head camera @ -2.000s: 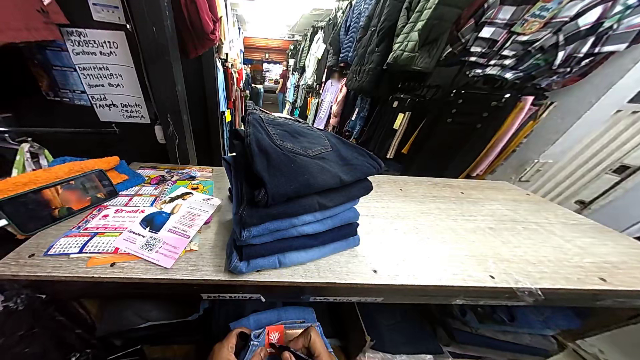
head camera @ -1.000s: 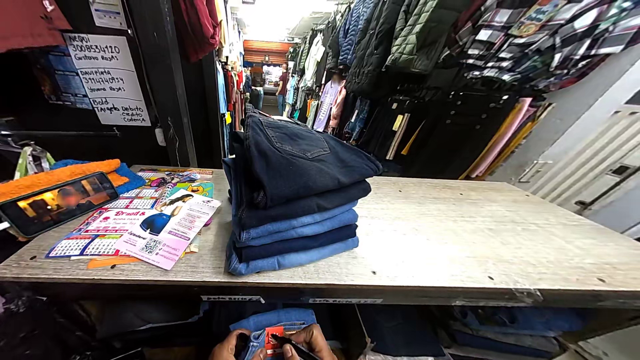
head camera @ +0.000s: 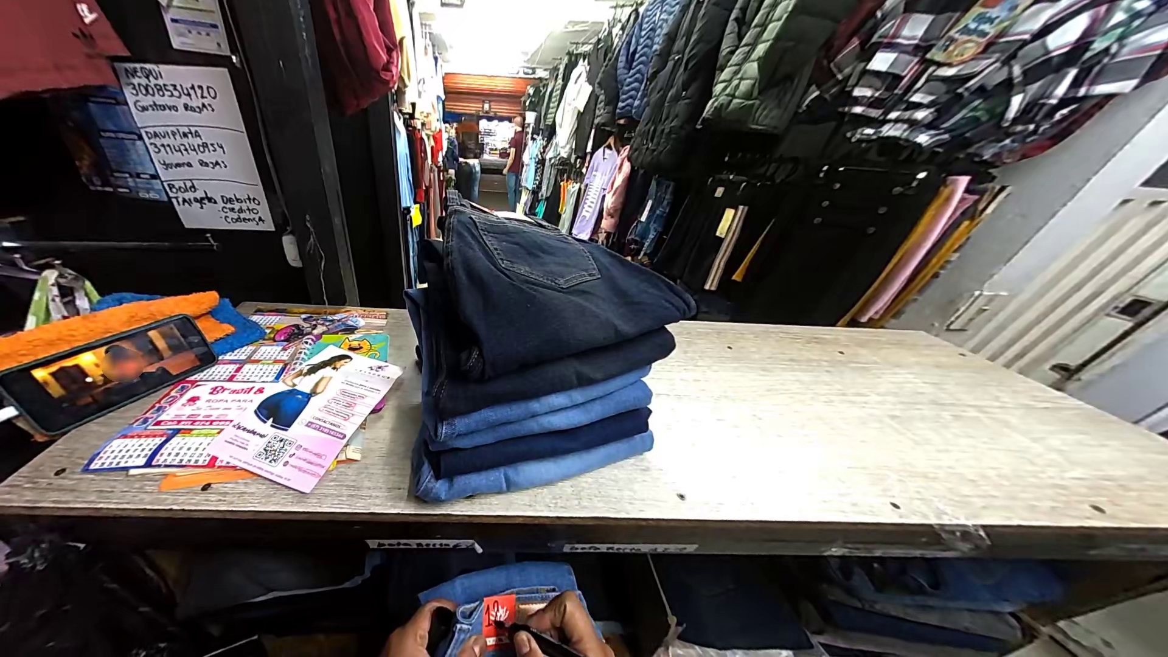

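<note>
Low in the head view, below the counter's front edge, my left hand (head camera: 427,631) holds the waistband of a pair of blue jeans (head camera: 534,577). My right hand (head camera: 573,624) grips a black pen or marker (head camera: 546,642), its tip at a red tag (head camera: 498,620) that bears marks. The tag lies on the jeans between my hands. Above, on the counter, stands a stack of folded jeans (head camera: 547,365), dark blue and lighter blue, with a back pocket showing on top. The lower parts of both hands are cut off by the frame.
On the wooden counter (head camera: 821,429), printed flyers and calendars (head camera: 301,420) lie left of the stack, beside a phone (head camera: 109,374) and orange cloth (head camera: 119,330). Folded clothes (head camera: 922,602) fill the shelf below. Hanging garments line the aisle, where people stand far back.
My right hand and the pen have shifted slightly over the red tag. The left hand stays on the jeans. The stack on the counter has not moved.
</note>
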